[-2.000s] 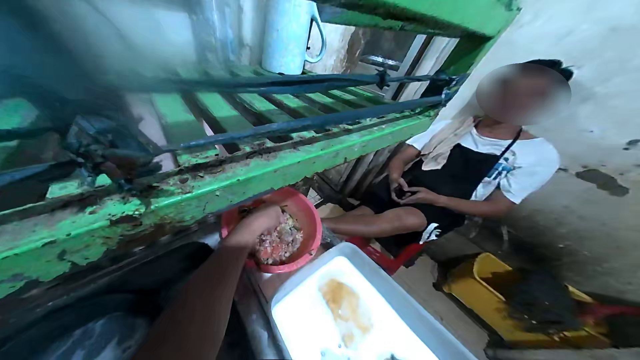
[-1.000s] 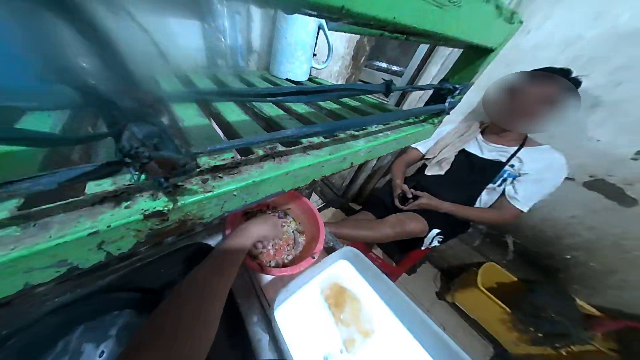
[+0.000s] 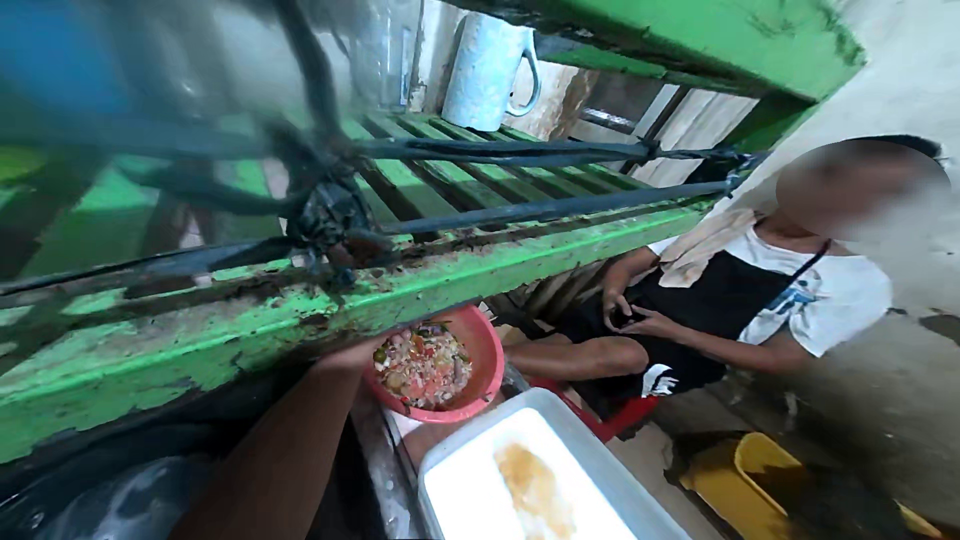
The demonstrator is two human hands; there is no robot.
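My left forearm rises from the bottom left to my left hand (image 3: 351,355), which is at the near left side of a pink plastic bowl (image 3: 491,352). The green rail hides most of that hand, so its fingers and anything in them cannot be seen. The bowl contains a chopped mixture (image 3: 427,367) of pale, red and green pieces. Beside it, toward the bottom of the view, a white plastic tub (image 3: 450,442) shows a brownish patch on its bright inside. My right hand is out of view.
A green slatted shelf (image 3: 525,274) with dark cords crosses overhead, carrying a pale blue mug (image 3: 484,75). At the right a person (image 3: 720,300) in a black apron sits on a red plastic seat (image 3: 630,412). A yellow container (image 3: 720,480) stands on the floor.
My left hand has moved from inside the bowl, where it touched the mixture, to the bowl's left side behind the green rail. The chopped mixture is now more exposed.
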